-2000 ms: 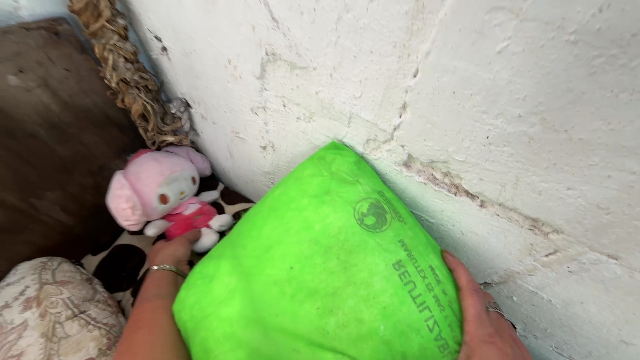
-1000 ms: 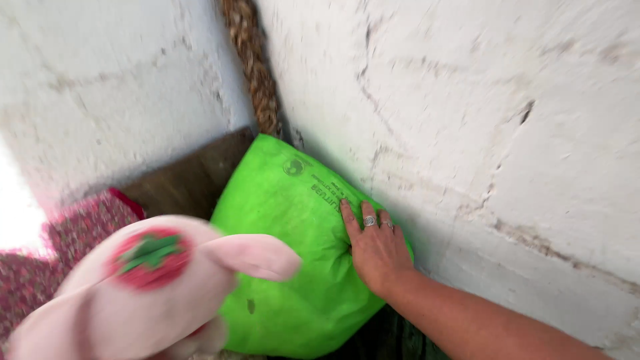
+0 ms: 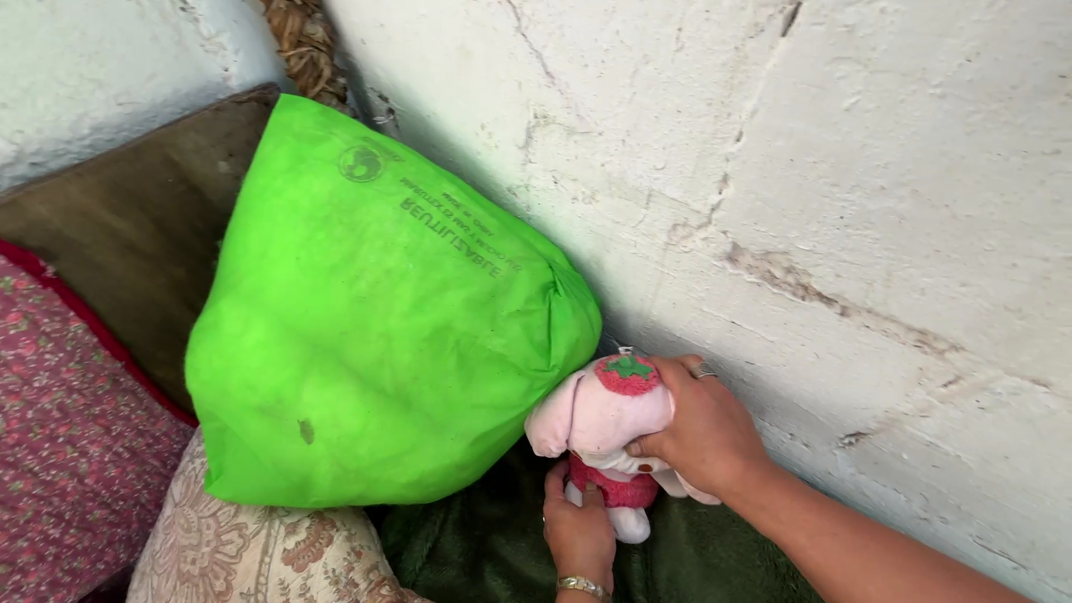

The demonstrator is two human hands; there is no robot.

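A pink plush toy with a strawberry patch on its head sits tilted beside the lower right edge of a stuffed bright green fabric bag. My right hand grips the toy's head from the right, its thumb across the face. Lower down, my left hand holds the toy's red-clothed body and a leg. The green bag bears printed writing and leans against the brown backrest and the wall, with neither hand on it.
A rough white wall runs along the right. At the left are a brown backrest and a red floral cushion. A beige patterned cushion lies below the bag, by a dark green plush cover. A braided fibre strand hangs in the corner.
My right hand has left the green bag and now grips the plush toy. The toy has moved from the bag's left side to its right, near the wall. My left hand has come back into view.
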